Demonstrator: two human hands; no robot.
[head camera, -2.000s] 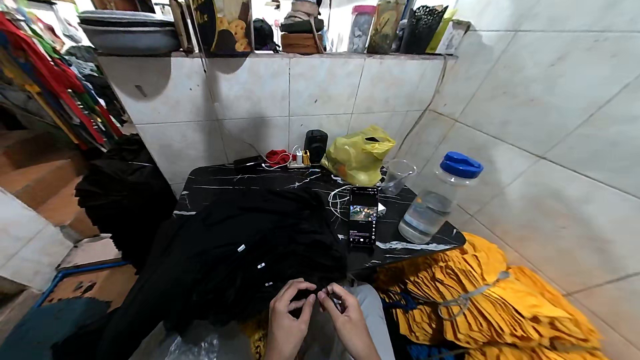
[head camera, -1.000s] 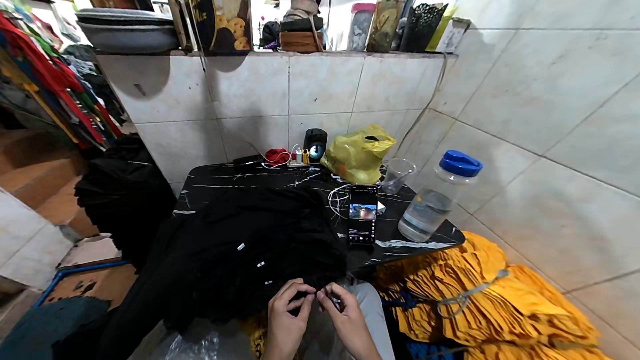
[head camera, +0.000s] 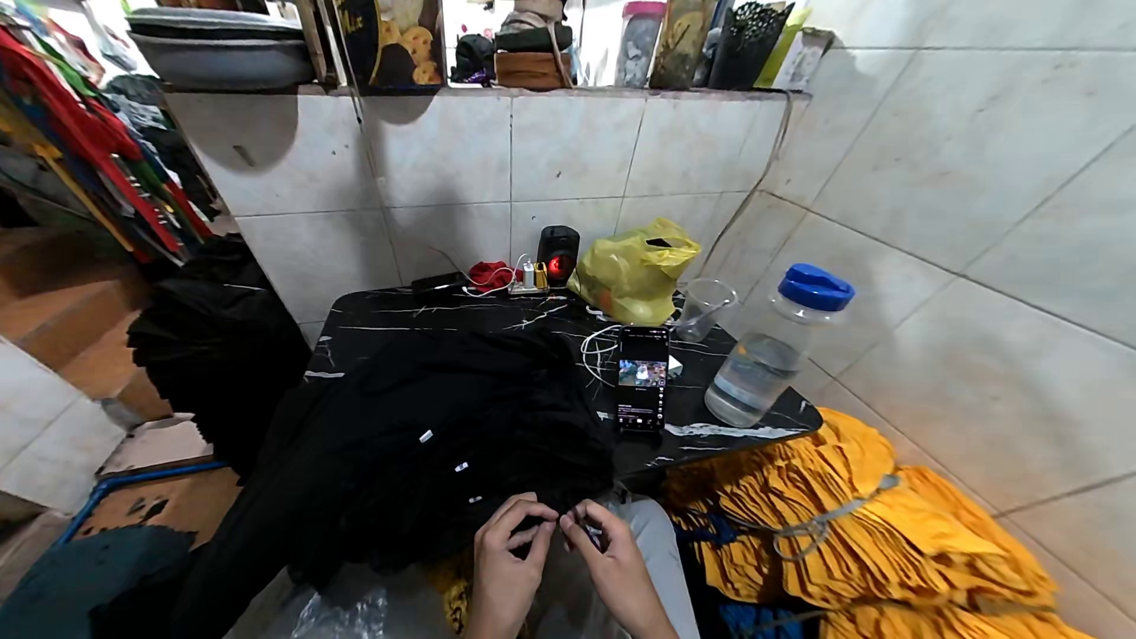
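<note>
My left hand (head camera: 515, 559) and my right hand (head camera: 608, 559) are close together at the bottom middle, fingertips pinched over the near edge of a pile of black cloth (head camera: 461, 408). What lies between the fingertips is dark and too small to tell. Several small white tags (head camera: 426, 436) show on the black cloth, left of my hands. The cloth covers much of a black marble-patterned table (head camera: 373, 311). Beyond my right hand, a phone (head camera: 642, 377) stands upright with its screen lit.
A water jug with a blue lid (head camera: 763, 355), a clear plastic cup (head camera: 704, 311), a yellow plastic bag (head camera: 635, 271) and a black speaker (head camera: 558, 256) stand on the table. Tied bundles of orange cloth (head camera: 852, 524) lie at the right. Black cloth (head camera: 213, 346) is heaped at the left.
My fingertips have shifted slightly, and both hands stay in about the same place. The light on the speaker is now red; a second ago it was bluish.
</note>
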